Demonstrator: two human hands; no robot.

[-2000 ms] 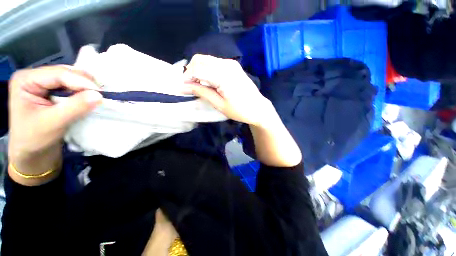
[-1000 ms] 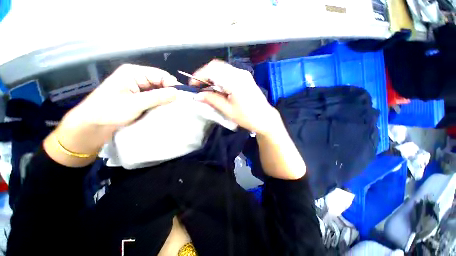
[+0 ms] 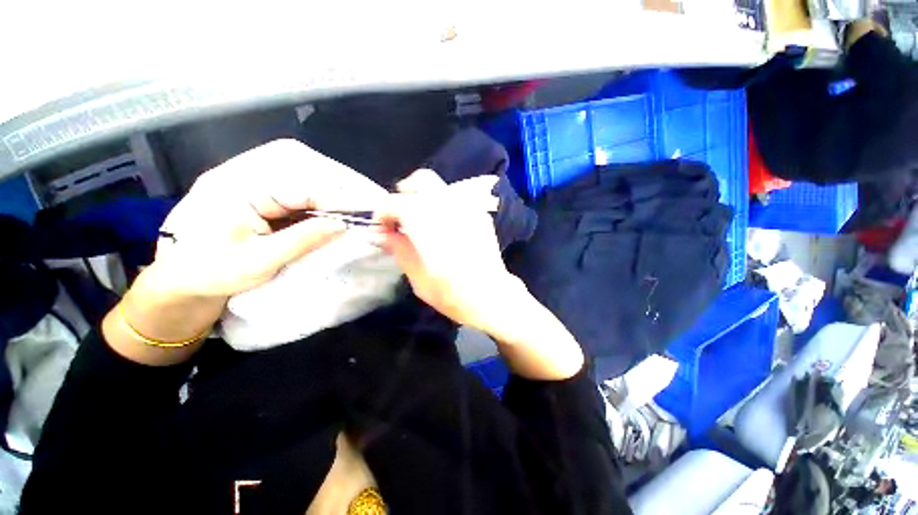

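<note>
A white garment (image 3: 314,302) lies bunched on the lap below my hands, with part of it showing past my right hand. My left hand (image 3: 252,226) pinches its edge between thumb and fingers. My right hand (image 3: 443,246) pinches the same edge close to the left fingertips. A thin metal tool (image 3: 347,217) shows as a narrow sliver between the fingertips; whether it is snips or a needle cannot be told. The navy stripe is mostly hidden by the fingers.
The white table edge (image 3: 423,80) with a ruler strip runs across the top. Stacked navy garments (image 3: 644,256) lie at the right against blue crates (image 3: 594,136). Another blue crate (image 3: 723,352) stands lower right. A person in dark clothing (image 3: 840,111) is at the upper right.
The hands have come together from far apart on the stretched navy stripe. The tool, which stuck up at my right hand, now lies flat between the fingertips. The table shows more in view.
</note>
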